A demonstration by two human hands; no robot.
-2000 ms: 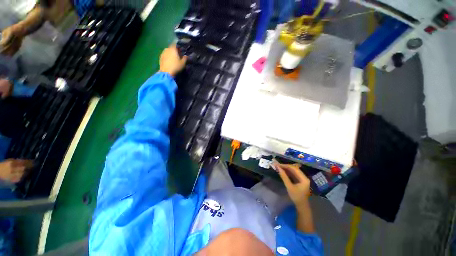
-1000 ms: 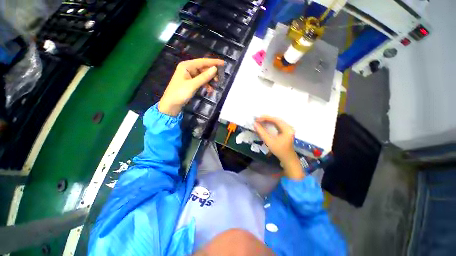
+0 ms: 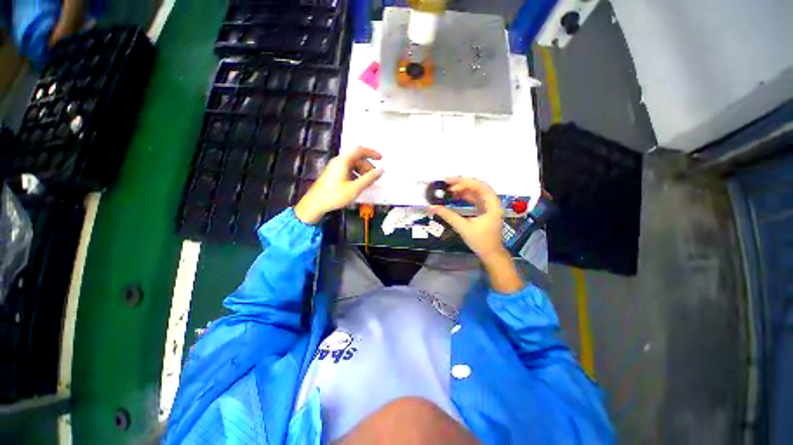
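Observation:
A round black part with a pale centre is pinched between the thumb and fingers of my right hand, over the front edge of the white machine base. My left hand is over the base's front left corner, thumb and fingers apart, with nothing visible in it. The orange fixture sits on the grey base plate with a dark round piece in its centre. The white press head is just behind and above it, cut off by the top edge.
Black blister trays lie left of the machine. The green conveyor carries loose black parts. A pink pad lies beside the plate. White pieces and an orange connector are below the front edge. A red button is at right.
The view has turned and shifted. My left hand has moved from over the black trays to the machine's front left corner. The black part now shows clearly in my right hand.

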